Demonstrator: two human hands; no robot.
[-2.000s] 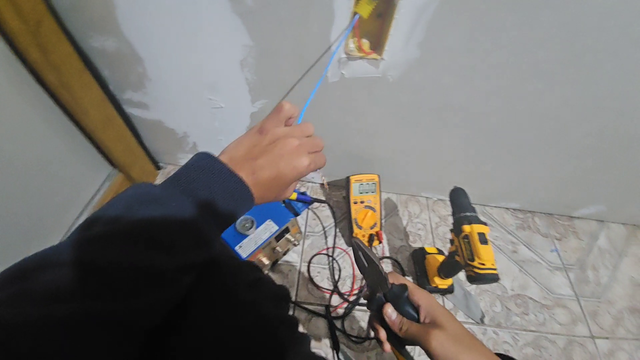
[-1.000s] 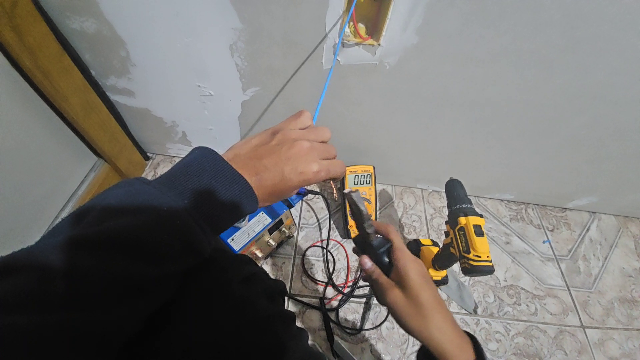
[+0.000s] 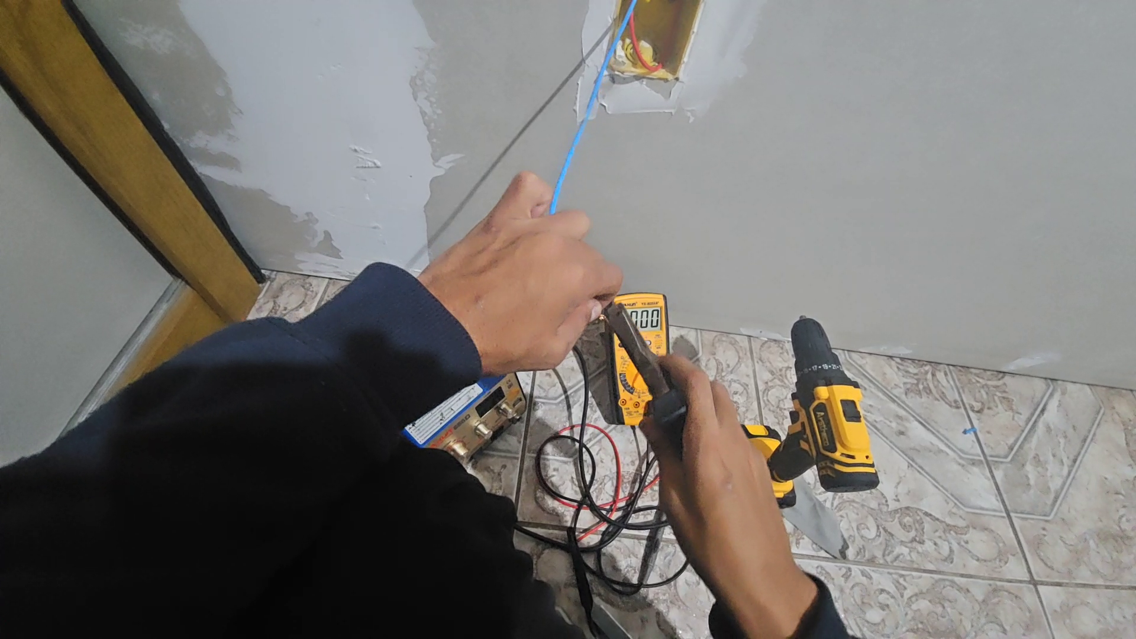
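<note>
My left hand is closed around a blue wire, which runs taut up to a yellow electrical box set in the wall. A red wire shows inside the box. In my right hand are pliers with dark handles; their jaws are at the fingertips of my left hand, where a bit of copper-coloured wire end shows. Whether the jaws grip it cannot be told. Behind the pliers a yellow digital multimeter lies on the tiles, partly covered by them.
A yellow and black cordless drill stands on the tiled floor at right, beside a putty knife blade. Black and red test leads lie coiled below the multimeter. A blue boxed device sits by my left sleeve. A wooden door frame rises at left.
My right hand has brought the pliers up to the fingertips of my left hand; two seconds ago they were apart. The left hand still holds the blue wire.
</note>
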